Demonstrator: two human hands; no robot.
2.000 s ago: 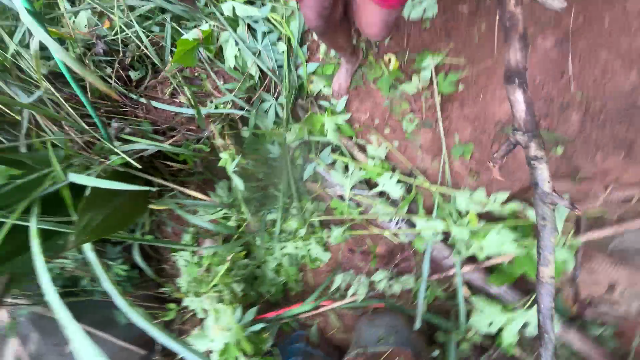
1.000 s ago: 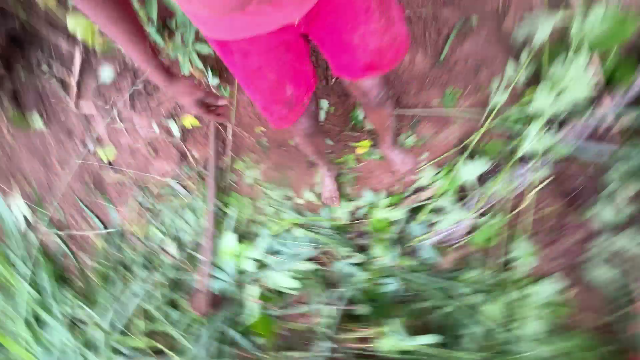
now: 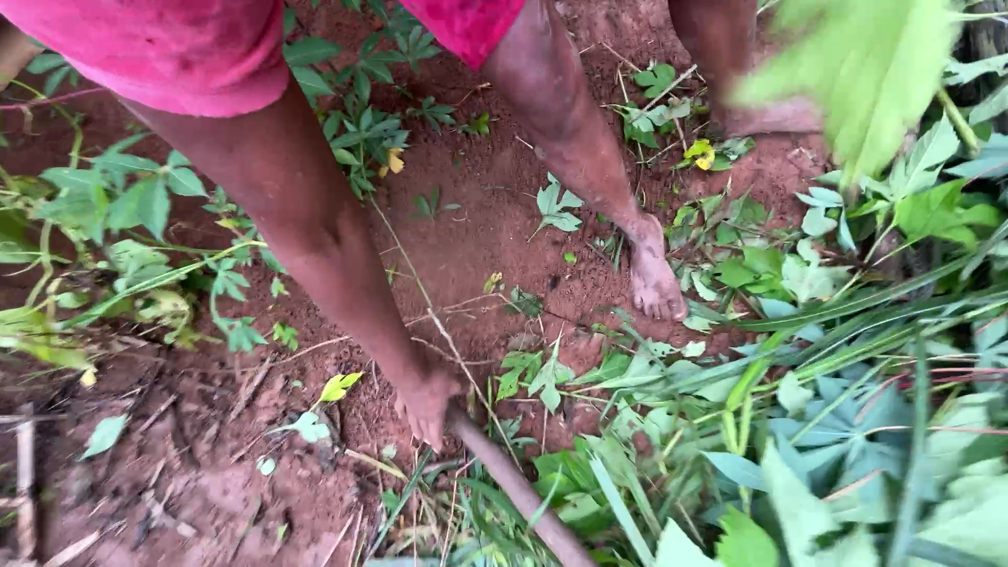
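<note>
My right hand reaches down from a pink sleeve and is closed around the upper end of a brown wooden handle. The handle slants toward the lower right and runs out of the frame, so its far end is hidden. Grass and leafy cuttings lie against it. My left hand is out of view. My body shows at the top in a pink garment, and one bare foot rests on reddish soil, with the other foot farther up at the right.
Cut leafy stems and long grass cover the right and lower right. Green plants grow at the left. Dry stalks lie on the soil at the lower left. A blurred leaf hangs close to the camera at the upper right.
The view has shifted strongly. Two seconds ago no hand showed; one second ago my right hand was at the left with the stick-like handle pointing down. Now the handle slants to the lower right.
</note>
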